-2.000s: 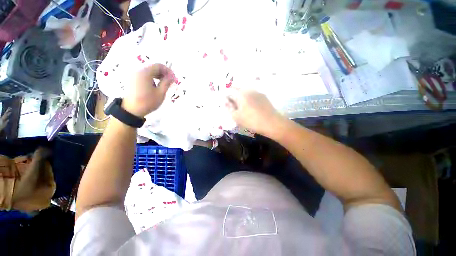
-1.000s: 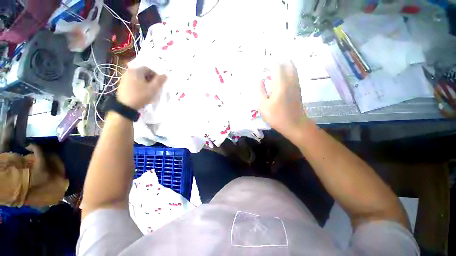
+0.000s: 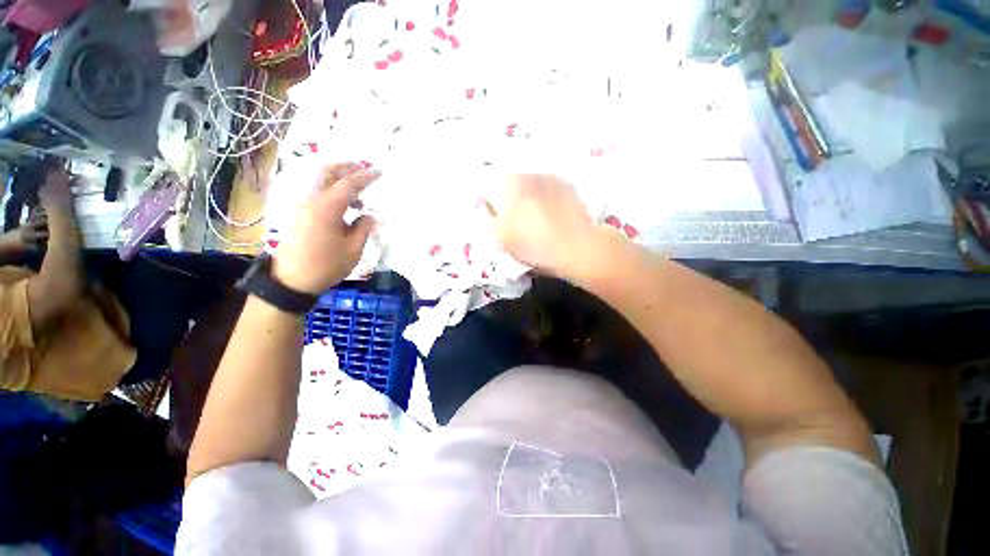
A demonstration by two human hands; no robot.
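The white cherry-print fabric (image 3: 467,119) is spread over the bright table, and its bunched lower edge hangs over the front edge. My left hand (image 3: 326,225) is at the left part of the fabric, thumb and fingers curled with a gap between them; whether it pinches cloth is not clear. My right hand (image 3: 540,220) lies on the fabric right of centre, its fingertips closed on the cloth. Glare washes out much of the fabric between the hands.
A blue plastic basket (image 3: 356,337) with more cherry-print cloth (image 3: 342,418) is below the table. Pens (image 3: 800,109), papers (image 3: 863,201) and orange-red-handled scissors (image 3: 969,217) lie at right. A grey fan-like unit (image 3: 109,76) and white cords are at left. Another person's arm (image 3: 60,228) shows far left.
My right hand has moved left and inward across the cloth. The fabric has shifted and its lower edge is more bunched. My left hand has turned, with its fingers further over the cloth.
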